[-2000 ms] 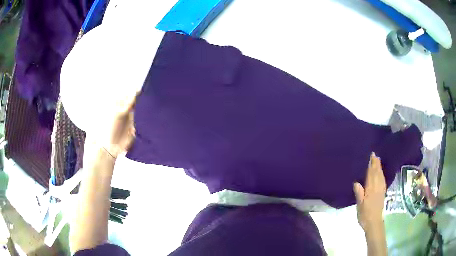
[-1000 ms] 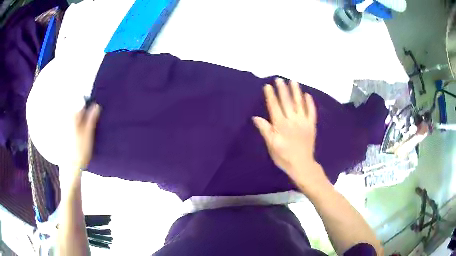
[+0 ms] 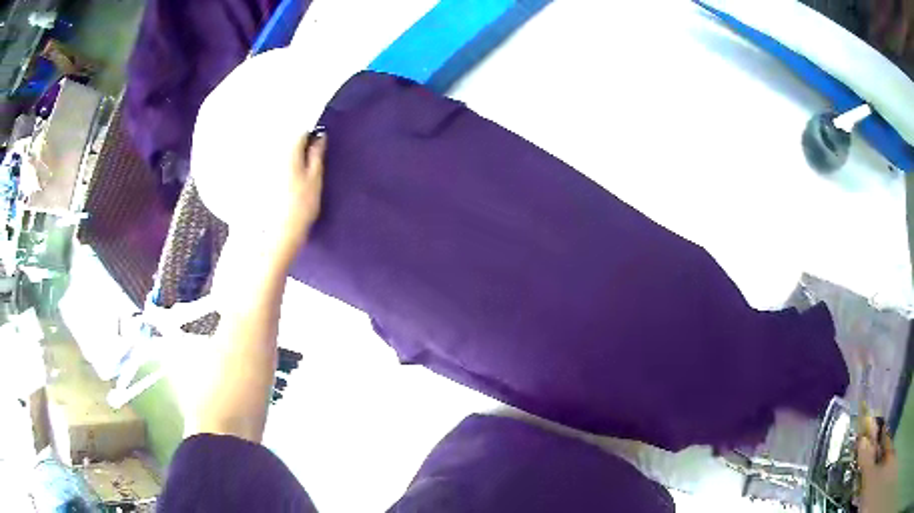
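The dark purple garment (image 3: 521,261) lies spread over the white table, with its narrow gathered end at the right. My left hand (image 3: 309,190) is at its left edge beside the white padded form (image 3: 246,140), with the edge at its fingers. The steam iron (image 3: 832,451) stands at the lower right on the worn greyish pad (image 3: 872,341), just past the garment's end. My right hand (image 3: 878,466) is small, near the picture's right edge, and closed around the iron's handle.
A blue bar (image 3: 441,45) lies behind the garment. A dark round object with a white tip (image 3: 827,140) stands at the far right by the sleeve board (image 3: 822,30). A woven basket (image 3: 185,250) with purple garments (image 3: 180,80) and white hangers (image 3: 150,346) is at the left.
My right hand has left the garment's surface and moved right to the iron. My left hand stays at the garment's left edge, now higher along it. The view has shifted and tilted.
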